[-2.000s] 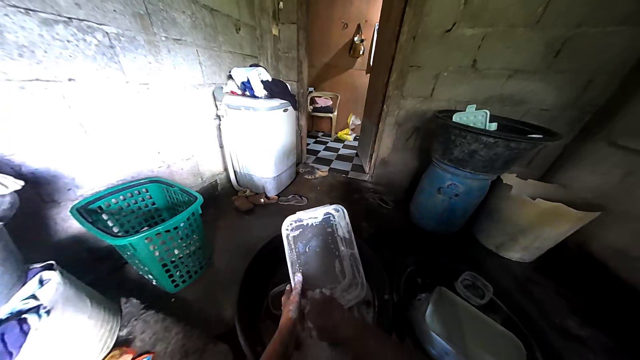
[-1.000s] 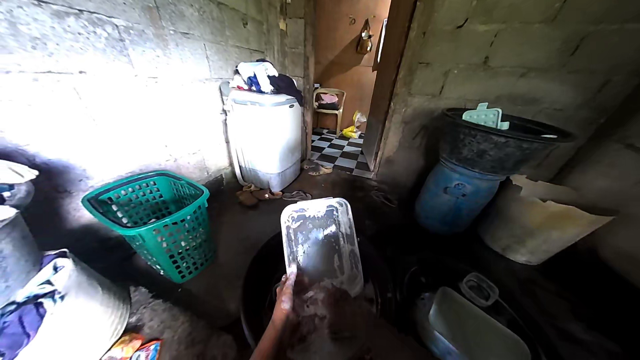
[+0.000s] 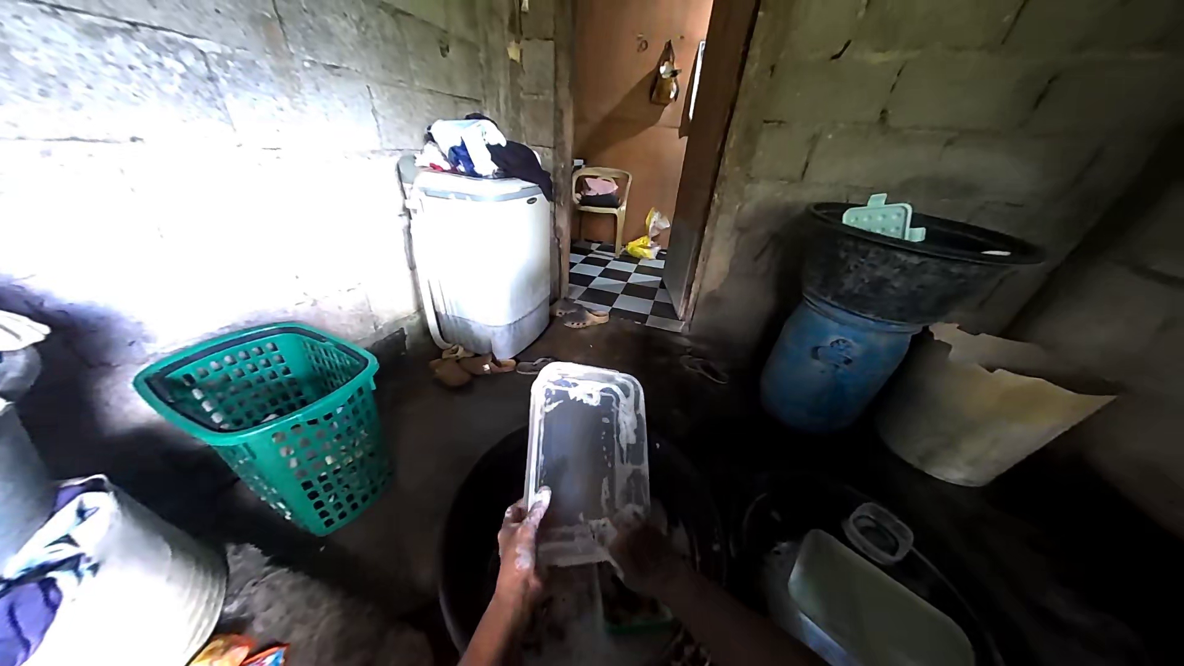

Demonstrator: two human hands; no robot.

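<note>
A clear rectangular plastic container [image 3: 585,453], streaked with suds, is tilted up above a dark round basin [image 3: 467,518]. My left hand [image 3: 523,546] grips its lower left edge, thumb on the near face, with suds on the fingers. My right hand [image 3: 640,550] is at its lower right corner; it is dark and blurred, and whether it holds anything is hidden. Suds and part of a green item lie in the basin beneath. In a second dark basin to the right are a large pale plastic container [image 3: 869,601] and a small clear container [image 3: 879,534].
A green laundry basket [image 3: 305,444] stands left, beyond a pale tub [image 3: 148,573] of clothes. A white washing machine [image 3: 486,264] bears clothes, with footwear [image 3: 462,368] before it. At right, a black basin [image 3: 916,277] rests on a blue drum [image 3: 837,365] beside a broken-rimmed pale container [image 3: 990,416].
The right hand has shifted from the lower middle of the clear container to its lower right corner. My left hand keeps its hold on the left edge.
</note>
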